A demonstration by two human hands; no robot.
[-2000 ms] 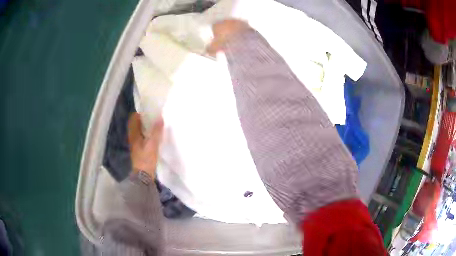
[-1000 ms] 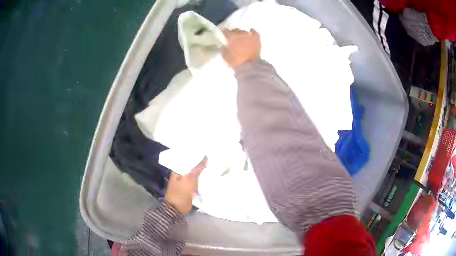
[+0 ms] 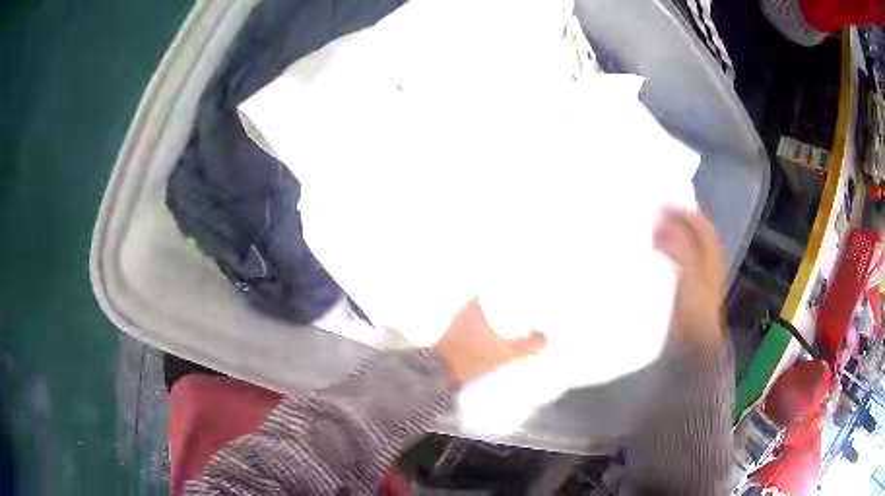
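Observation:
White garments (image 3: 466, 174), strongly overexposed, lie heaped in a large grey-white plastic bin (image 3: 121, 208). My left hand (image 3: 480, 344) is at the heap's near edge, thumb and fingers apart, resting on or holding the white cloth; the glare hides which. My right hand (image 3: 691, 247) is at the heap's right edge, slightly blurred, its fingertips against the white cloth. Whether it grips the cloth cannot be told. Dark navy garments (image 3: 243, 213) lie in the bin to the left of the white heap.
The green floor (image 3: 58, 194) is at the left. Along the right runs a curved table edge with a yellow strip (image 3: 825, 232), with red items (image 3: 844, 291) beyond it. A red sleeve (image 3: 844, 12) shows at the top right. Dark red cloth (image 3: 218, 417) is below the bin.
My right hand has moved from the top of the heap to its right edge. My left hand has moved right along the near edge. The white cloth is spread further right, covering the blue item.

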